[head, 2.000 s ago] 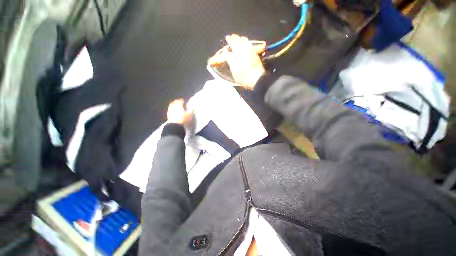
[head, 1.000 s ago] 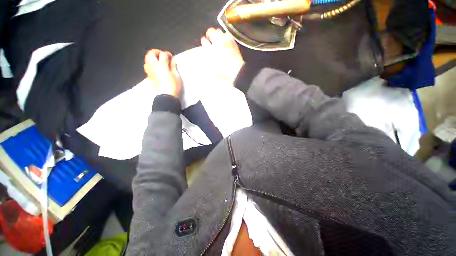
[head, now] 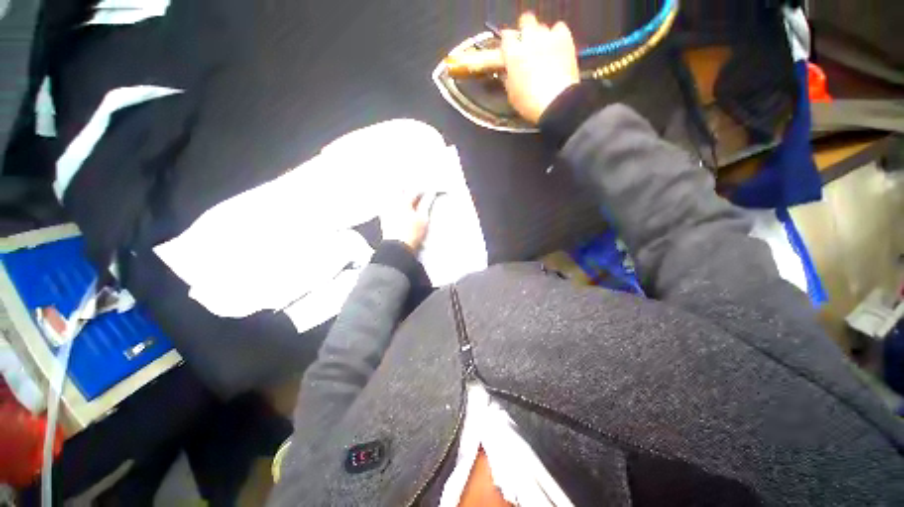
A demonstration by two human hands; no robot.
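Note:
A garment panel [head: 287, 218], white and overexposed on top, lies on the black ironing table cover [head: 297, 59] in front of me. My left hand [head: 408, 223] is on the panel near its right part, close to my body; its fingers are partly washed out, so its grip is unclear. My right hand [head: 538, 64] is closed around the wooden handle of the steam iron [head: 486, 104]. The iron sits on the table beyond the panel's upper right edge, apart from it, its pointed tip facing left.
Blue and tan hose lines [head: 634, 45] run from the iron to the upper right. Black unpressed pieces with white edges [head: 124, 149] lie at the left. A blue-topped box [head: 89, 317] stands lower left. A blue crate [head: 610, 259] shows partly behind my right sleeve.
My right hand has left the panel and taken hold of the iron's handle. My left hand has moved right and closer to my body. The panel lies flatter, its upper edge now rounded.

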